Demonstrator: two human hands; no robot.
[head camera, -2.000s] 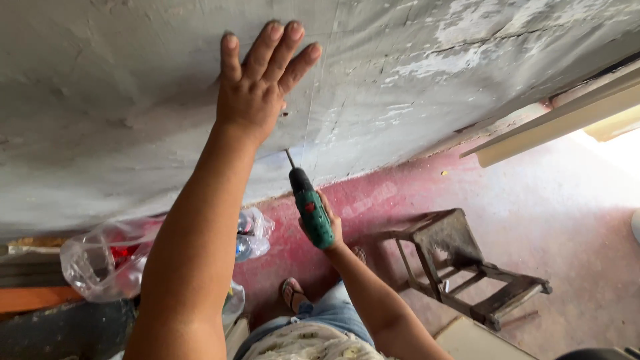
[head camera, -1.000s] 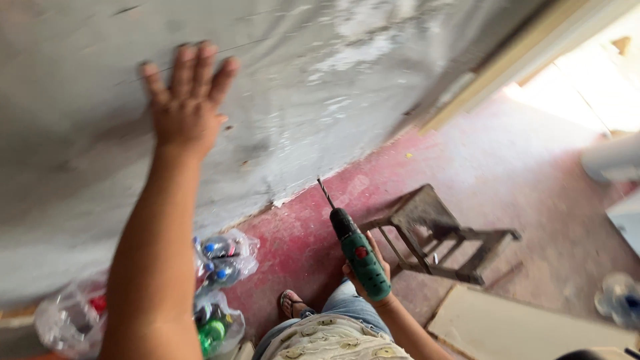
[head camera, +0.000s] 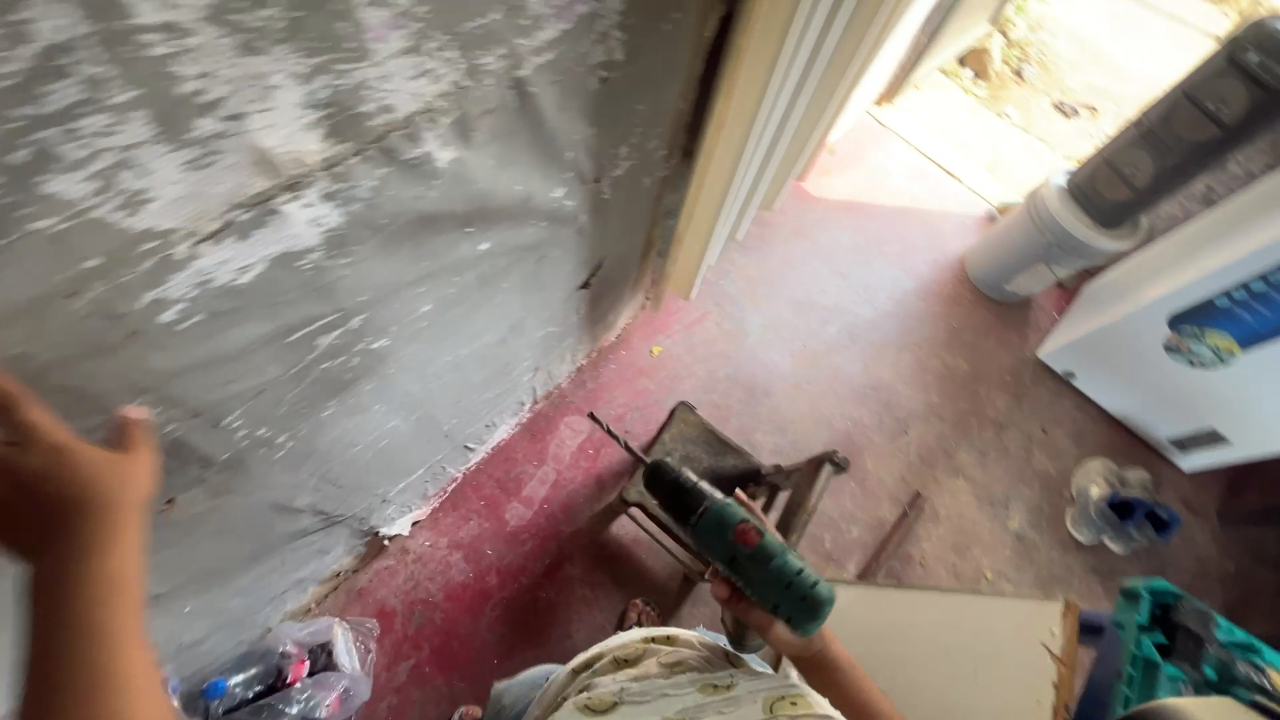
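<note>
My right hand (head camera: 750, 600) grips a green and black power drill (head camera: 745, 550) at the lower middle, its twist bit (head camera: 618, 438) pointing up and left, clear of the wall. At the left edge, my left hand (head camera: 75, 480) is raised in front of the grey wall (head camera: 400, 300), fingers apart and holding nothing; part of it is cut off by the frame, and whether it touches the wall I cannot tell. The wall has peeling, whitish patches.
Behind the drill is a worn step stool (head camera: 705, 450). A plastic bag of bottles (head camera: 300, 670) lies at the wall's foot. To the right are a white bucket (head camera: 1010, 250), a white appliance (head camera: 1180, 340), a pale board (head camera: 950, 640) and a teal crate (head camera: 1150, 640). A doorway opens at top right.
The view has swung right toward the doorway. Two seconds ago the bit was close to the wall below my left hand; now the drill is held away from it, over the stool.
</note>
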